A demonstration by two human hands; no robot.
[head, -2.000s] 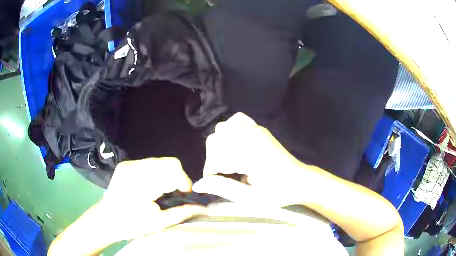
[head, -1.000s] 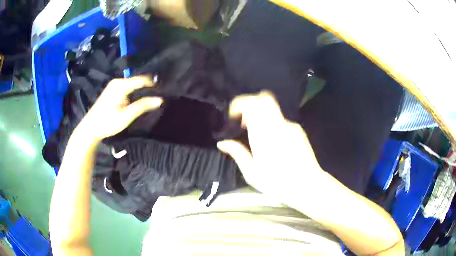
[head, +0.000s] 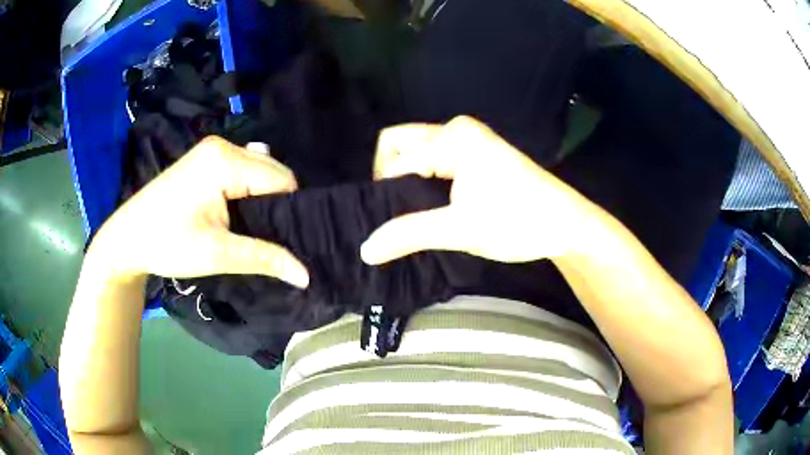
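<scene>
A black garment (head: pixel 240 315) lies over my lap, with its gathered waistband (head: pixel 333 227) facing me. My left hand (head: pixel 209 213) grips the waistband on the left, thumb in front and fingers behind the edge. My right hand (head: pixel 453 195) grips it on the right in the same way. The ribbed band between my thumbs is bunched. A black label with white lettering (head: pixel 374 330) hangs from the band against my striped top. White marks show on the cloth at the lower left. My fingertips are partly hidden behind the band.
A blue bin (head: pixel 80 133) with black garments stands at the left. The white table with a tan edge (head: pixel 702 75) curves across the upper right. More blue bins (head: pixel 759 311) are at the right, with a pale printed bundle. Green floor (head: pixel 191 382) shows at the lower left.
The open garment has been turned so its waistband lies flat between my hands. Both hands, apart from it a second ago, now hold the band. The label now hangs down.
</scene>
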